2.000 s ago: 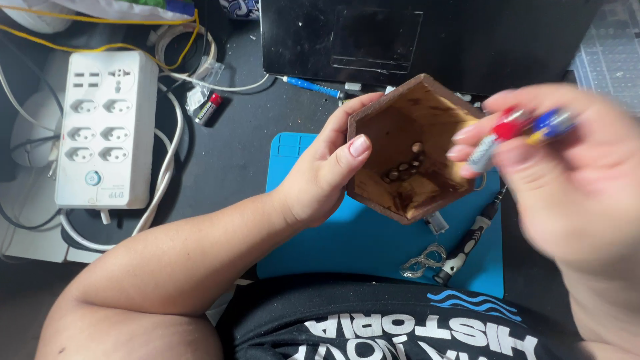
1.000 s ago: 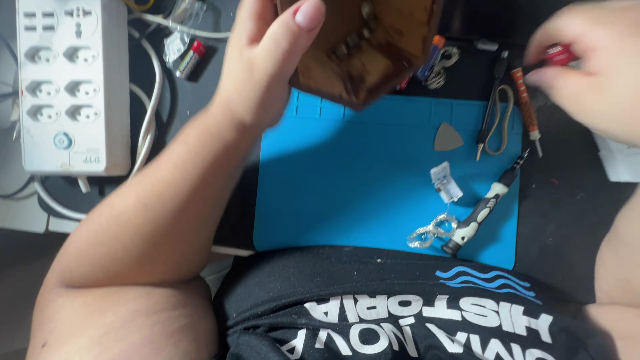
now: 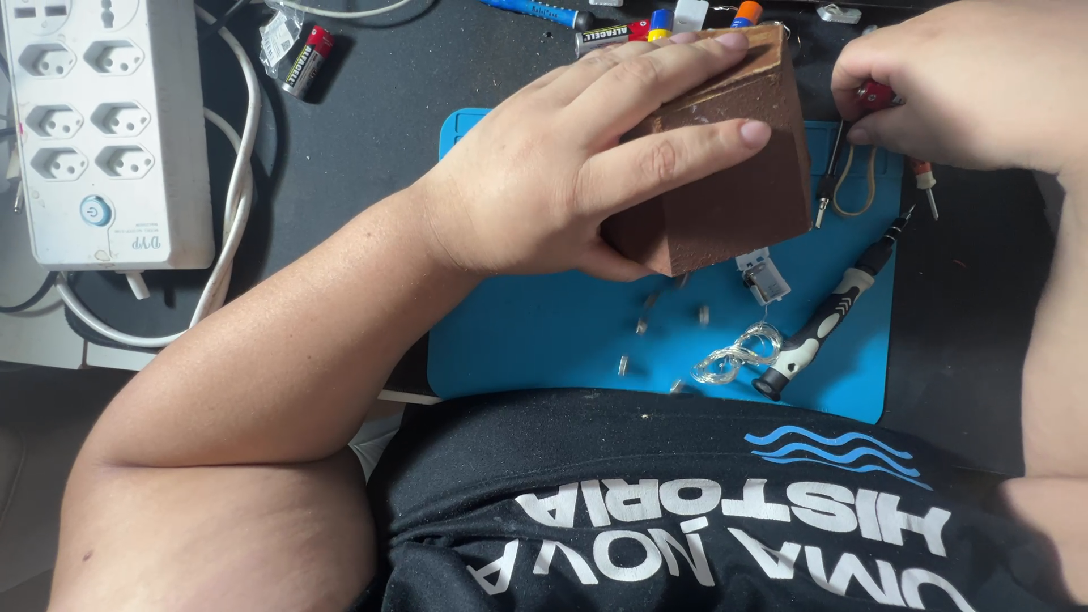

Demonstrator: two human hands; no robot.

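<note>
My left hand (image 3: 612, 161) grips a brown hexagonal box (image 3: 735, 183), tipped over above the blue work mat (image 3: 544, 331). Beneath it several small button cells (image 3: 623, 365) are in the air or on the mat, blurred. My right hand (image 3: 960, 93), at the upper right, holds a red-ended battery (image 3: 875, 95) between thumb and fingers. Near the right hand are a slim dark tool (image 3: 826, 183) and an orange-handled screwdriver (image 3: 925, 177). On the mat are a small clear battery holder (image 3: 765, 279), a coiled silvery wire (image 3: 738, 353) and a black-and-white precision screwdriver (image 3: 829, 314).
A white power strip (image 3: 110, 127) with white cables (image 3: 242, 170) stands at the left. Beside it lie a red-and-silver battery (image 3: 308, 64) and a clear plastic wrapper (image 3: 279, 38). Another battery (image 3: 608, 36) and a blue-handled tool (image 3: 535, 12) lie behind the mat.
The box, earlier held open side up with small round cells inside, is now tipped and cells are out below it. Batteries and coloured-cap items from my right hand now partly lie behind the mat.
</note>
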